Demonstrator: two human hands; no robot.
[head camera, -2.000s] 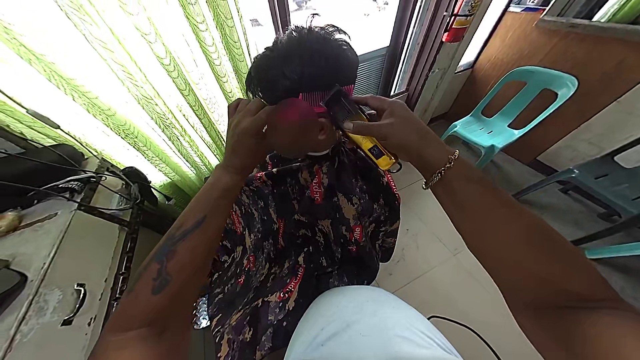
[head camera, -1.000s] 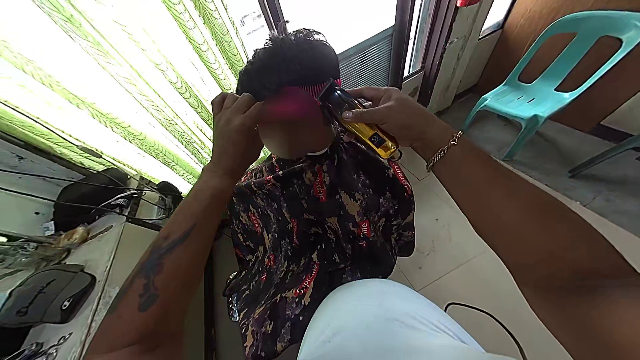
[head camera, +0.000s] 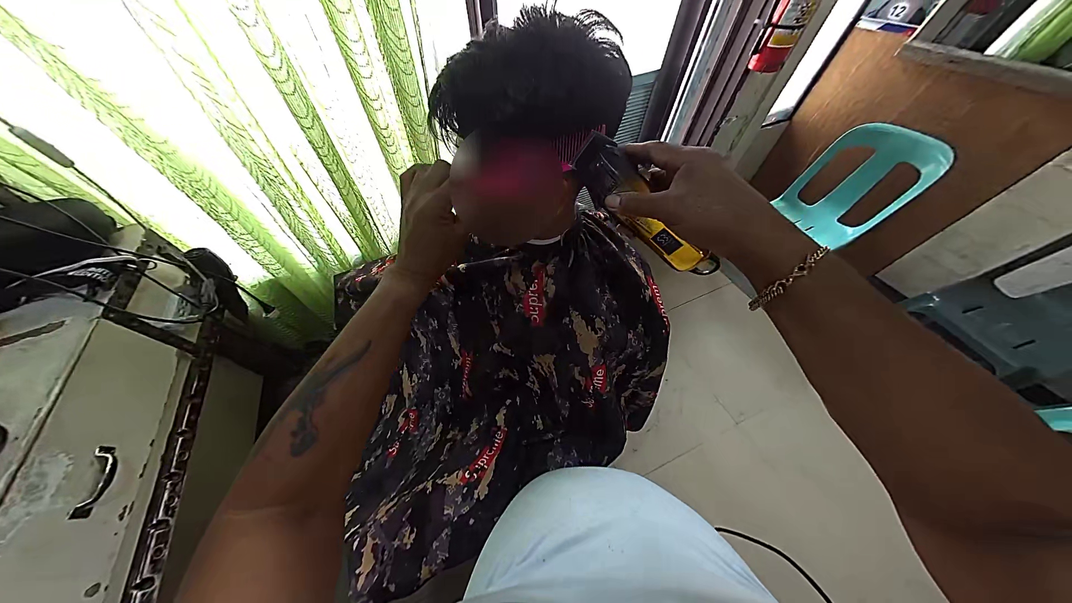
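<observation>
A seated person's dark hair (head camera: 536, 75) is at the upper middle, above a patterned barber cape (head camera: 519, 368). My right hand (head camera: 691, 193) grips a yellow and black hair clipper (head camera: 666, 243), its black head beside the side of the person's head. A pink comb (head camera: 579, 146) lies against the hair at the clipper's head. My left hand (head camera: 431, 218) is at the other side of the head, fingers bent; the blurred area hides part of it, and whether it holds the comb's end cannot be told.
Green and white curtains (head camera: 276, 109) hang behind at left. A worn metal cabinet (head camera: 75, 419) with cables and a black bag stands at lower left. Teal plastic chairs (head camera: 925, 155) are at right, a fire extinguisher (head camera: 779, 38) at upper right. A black cord (head camera: 779, 553) lies on the tiled floor.
The clipper stays in my right hand by the same side of the head, now held closer to the comb's teeth than one second ago. The view has shifted.
</observation>
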